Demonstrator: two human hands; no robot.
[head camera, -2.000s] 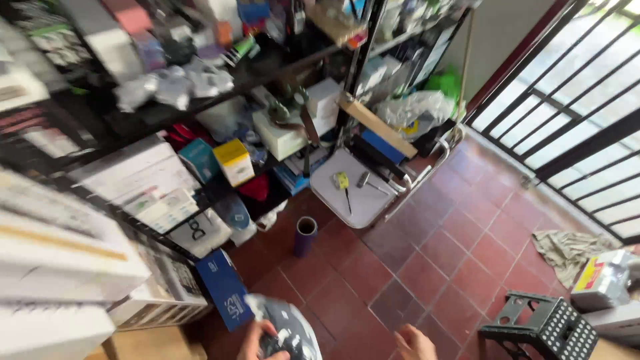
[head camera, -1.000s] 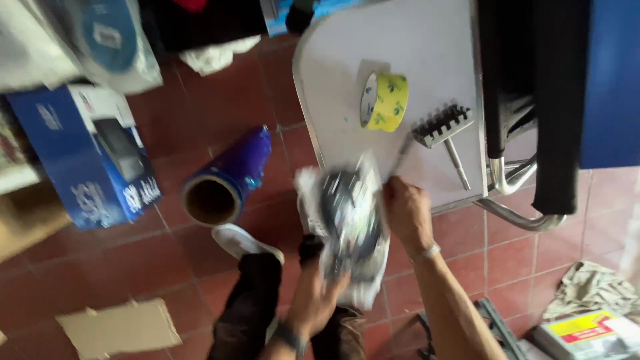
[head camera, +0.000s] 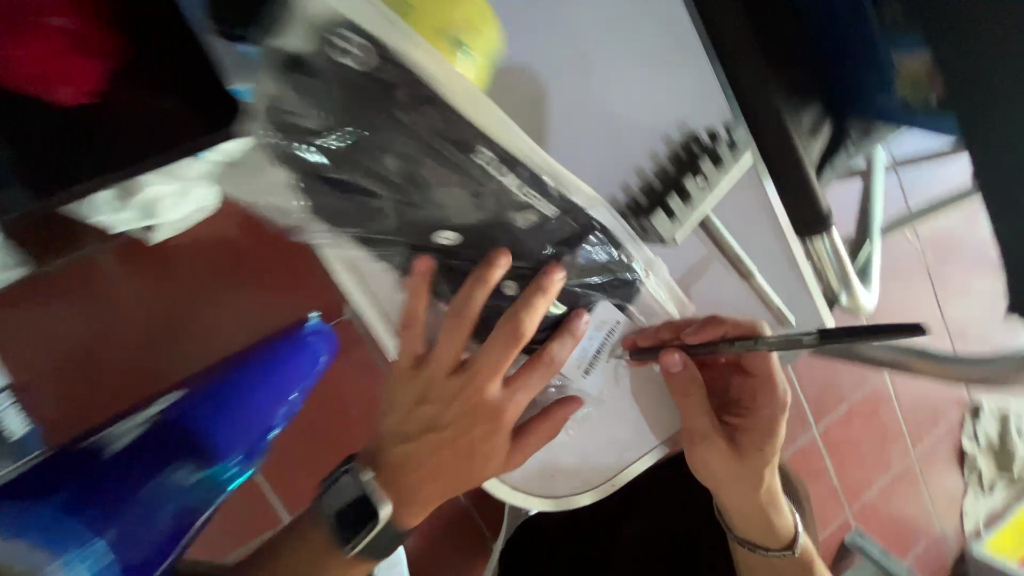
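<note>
A clear plastic bag holding a black item with pale printing (head camera: 448, 192) lies across a white chair-like surface (head camera: 560, 472). My left hand (head camera: 480, 368) rests on the bag's lower part, palm down, fingers spread, with a dark watch on the wrist. Near its fingertips is a white barcode label (head camera: 596, 348). My right hand (head camera: 728, 400) grips a black pen (head camera: 768, 342), its tip at the label's right edge. Whether the tip touches the label cannot be told.
Behind the bag lie a yellow roll of tape (head camera: 460, 36) and a stamp-like tool with a toothed block and metal handle (head camera: 688, 192). A blue film-wrapped roll (head camera: 176, 448) stands at lower left. Curved metal tubing (head camera: 864, 272) is at right, over red floor tiles (head camera: 928, 416).
The bagged item, held in my hands a second ago, now lies on the white surface under my left hand. A pen shows plainly in my right hand. The view has moved much closer.
</note>
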